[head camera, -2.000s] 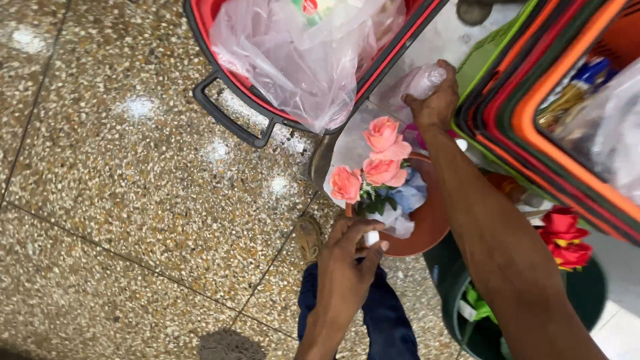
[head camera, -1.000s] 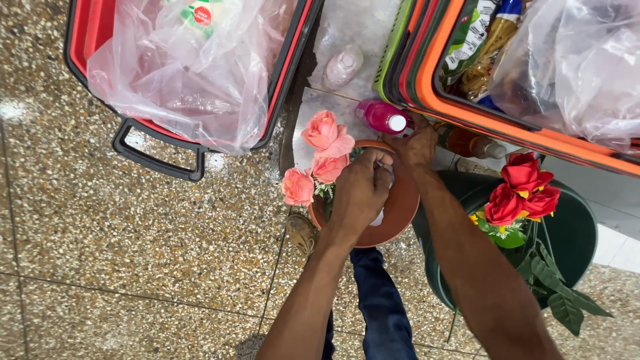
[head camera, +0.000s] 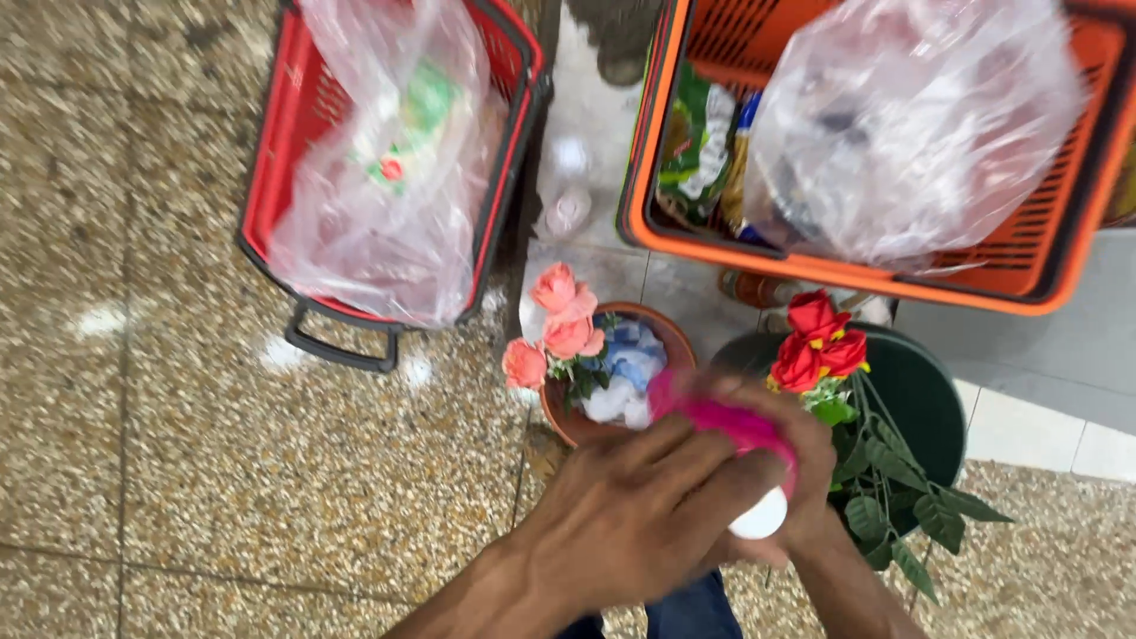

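A pink bottle with a white cap (head camera: 759,515) is between my two hands, blurred by motion. My right hand (head camera: 799,435) is closed around the bottle from the right. My left hand (head camera: 639,506) lies over the bottle near its cap, its fingers bent against it. Just beyond my hands stands a brown flower pot (head camera: 673,333) holding crumpled white and blue material, with pink artificial roses (head camera: 568,328) at its left side. Red artificial roses (head camera: 816,342) with green leaves lie over a dark green round container (head camera: 923,390) to the right.
A red basket (head camera: 266,209) with a filled plastic bag stands at the upper left. Stacked orange baskets (head camera: 887,280) holding packets and another bag are at the upper right. A clear bottle (head camera: 566,211) is between them. My legs (head camera: 692,612) are below on the speckled floor.
The pink bottle stood beside the pot one second ago and is now in my hands. My left hand has left the pot. The clear bottle, in my right hand two seconds ago, is out of it.
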